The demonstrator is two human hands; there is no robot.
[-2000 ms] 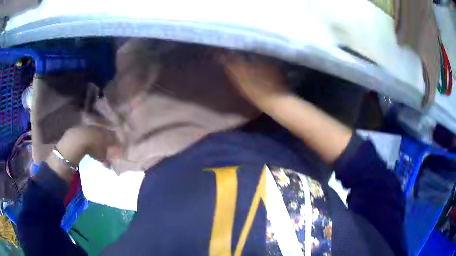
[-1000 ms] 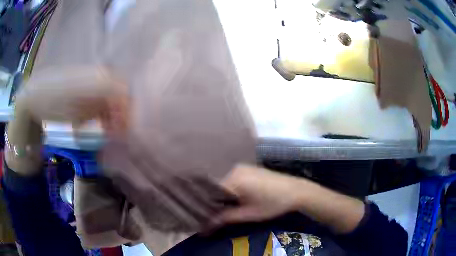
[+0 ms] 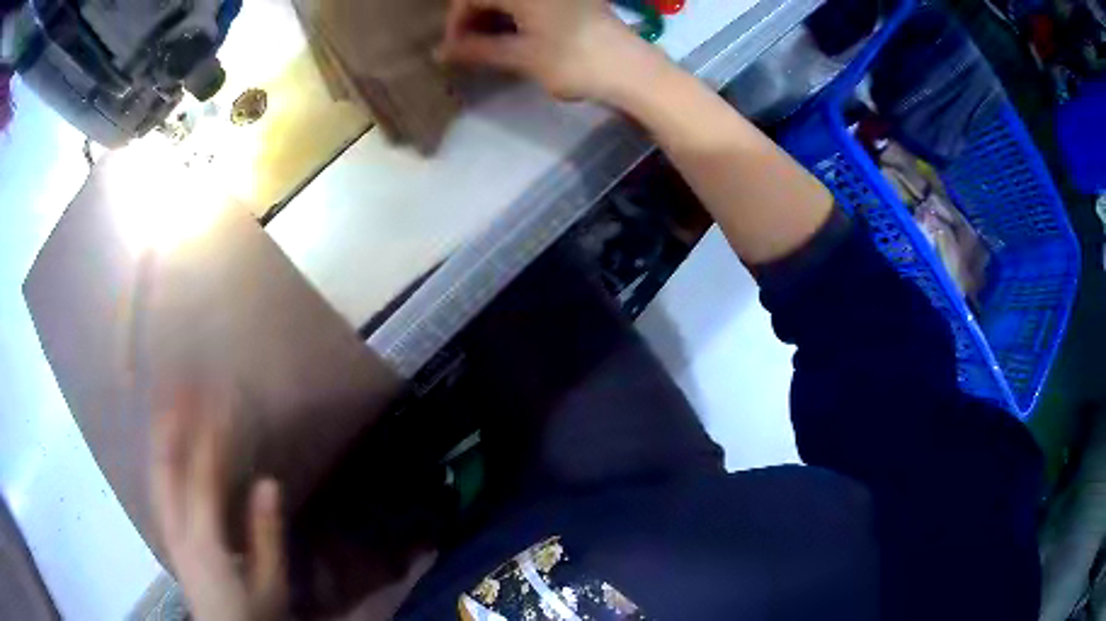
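Note:
A large taupe-brown garment panel (image 3: 231, 328) lies on the white table below the sewing machine head (image 3: 121, 61) and hangs over the front edge into the lap. My left hand (image 3: 218, 510), blurred, rests over its lower part with fingers spread. My right hand (image 3: 534, 49) is at the stack of smaller brown cut pieces (image 3: 382, 67), right of the needle area, with thumb and fingers bent at its right edge. Whether it grips a piece is hard to tell. Lamp glare hides the presser foot and the panel's upper edge.
A blue plastic basket (image 3: 1019, 243) with cloth inside stands at the right. The grey table edge (image 3: 485, 261) runs diagonally. Part of a red and green scissors handle (image 3: 643, 17) shows beyond my right hand. A white board (image 3: 716, 352) lies below the table edge.
The view has turned to the right. The large panel now lies flatter, near the needle area. My right hand has left the panel and moved to the stack. My left hand now lies over the panel.

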